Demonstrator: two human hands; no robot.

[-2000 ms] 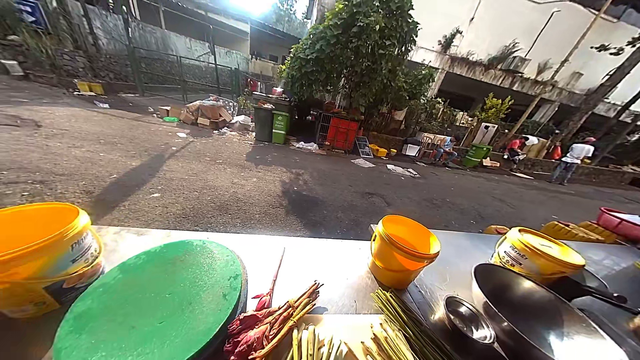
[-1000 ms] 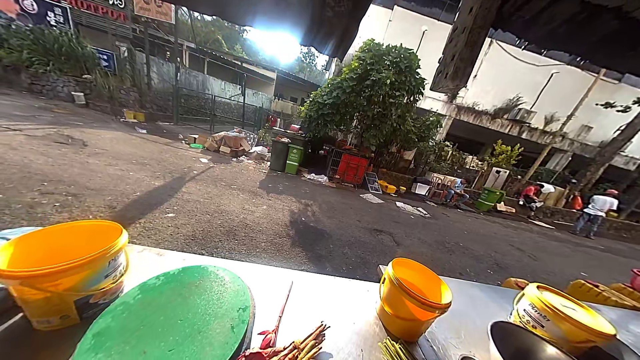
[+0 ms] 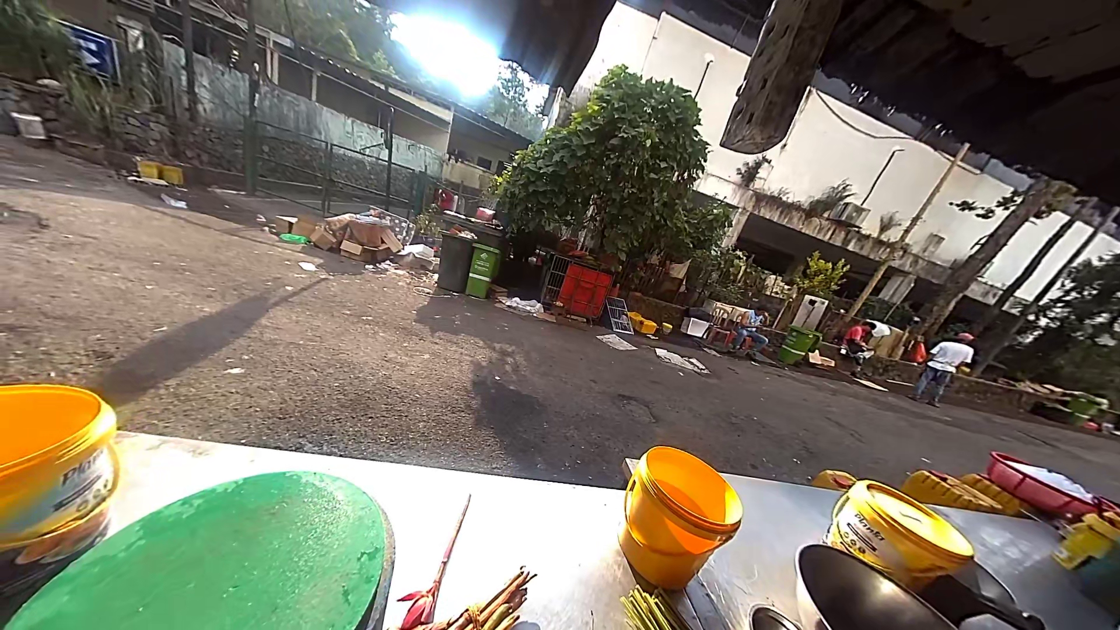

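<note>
Neither of my hands shows in the head view. Along the bottom, a large round green lid or board [image 3: 227, 551] lies on the metal table [image 3: 560, 534], with a yellow plastic bucket [image 3: 52, 472] left of it. To its right are a red torch-like flower bud on a stalk [image 3: 424, 604], a tied bunch of brownish stalks [image 3: 490, 608] and some green stalks [image 3: 649, 610], cut off by the frame. An open yellow bucket [image 3: 681, 516] stands near the table's far edge. Further right sit a dark wok [image 3: 862, 595] and a lidded yellow tub [image 3: 906, 529].
Beyond the table runs a paved road [image 3: 367, 385]. Yellow jerrycans [image 3: 949, 490] and a red basin [image 3: 1041, 483] are at the right. Bins [image 3: 483, 269], a red crate [image 3: 584, 290] and cardboard [image 3: 363, 238] line the far side, where a standing person [image 3: 945, 367] and seated people are visible.
The view has tilted up since two seconds ago, so less of the stalks and wok shows. No hand appears in any frame.
</note>
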